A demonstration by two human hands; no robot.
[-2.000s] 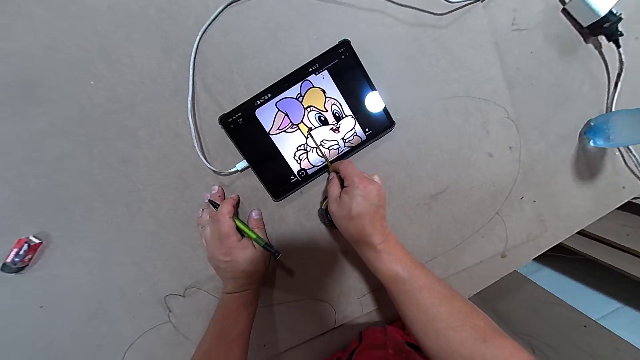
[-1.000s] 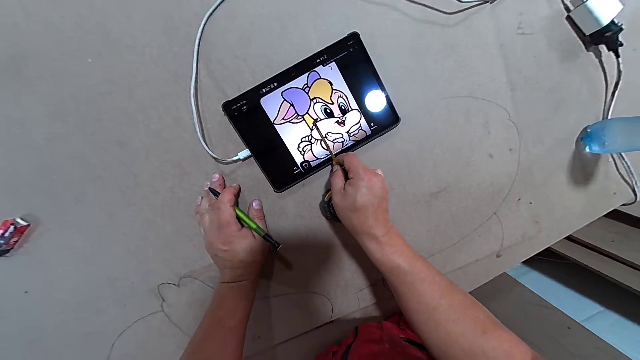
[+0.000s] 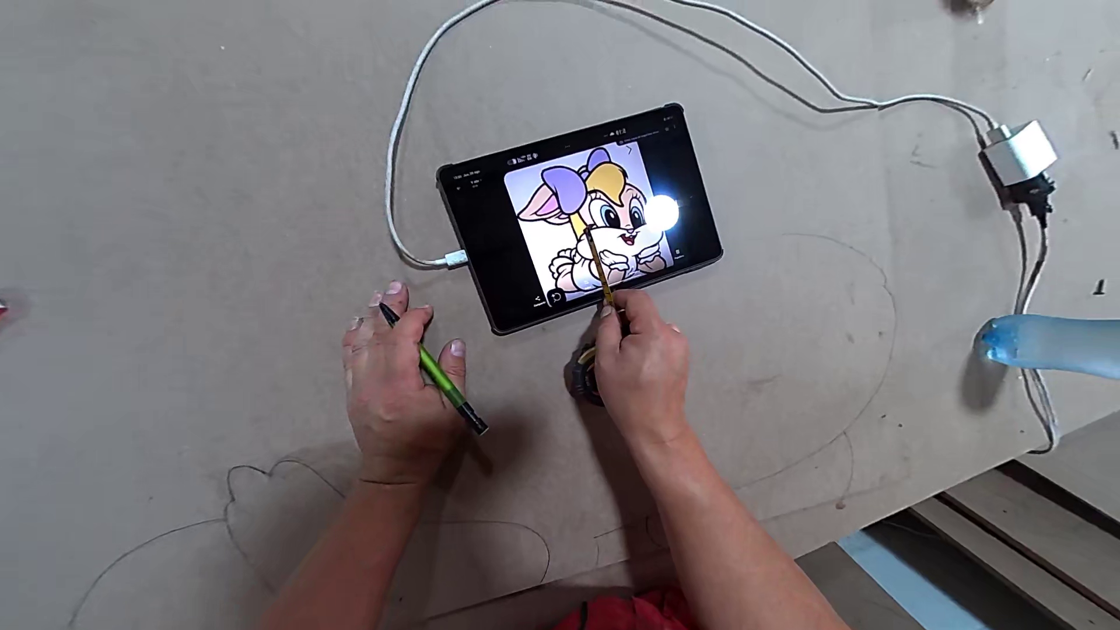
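A tablet [image 3: 490,254] lies tilted on the large brown board [image 3: 219,219], its screen showing a cartoon rabbit with a purple bow. My right hand [image 3: 643,367] is closed on a tape measure [image 3: 588,374], whose case shows beside the palm. The thin yellow blade [image 3: 600,267] reaches from my fingers over the picture, its tip by the rabbit's cheek. Below the tablet's left corner, my left hand [image 3: 398,394] rests palm down on the board, with a green and black pen [image 3: 442,376] held between its fingers.
A white cable [image 3: 391,166] loops from the tablet to a white charger [image 3: 1024,153] at the right. Below the charger lies a light blue plastic bottle [image 3: 1059,343]. Curved pencil lines [image 3: 892,324] mark the board, and its edge [image 3: 954,479] runs along the lower right.
The tape blade's tip has shifted over the picture, from its lower part up to the left of the rabbit's face. My left hand stays flat with the pen. The view has moved somewhat.
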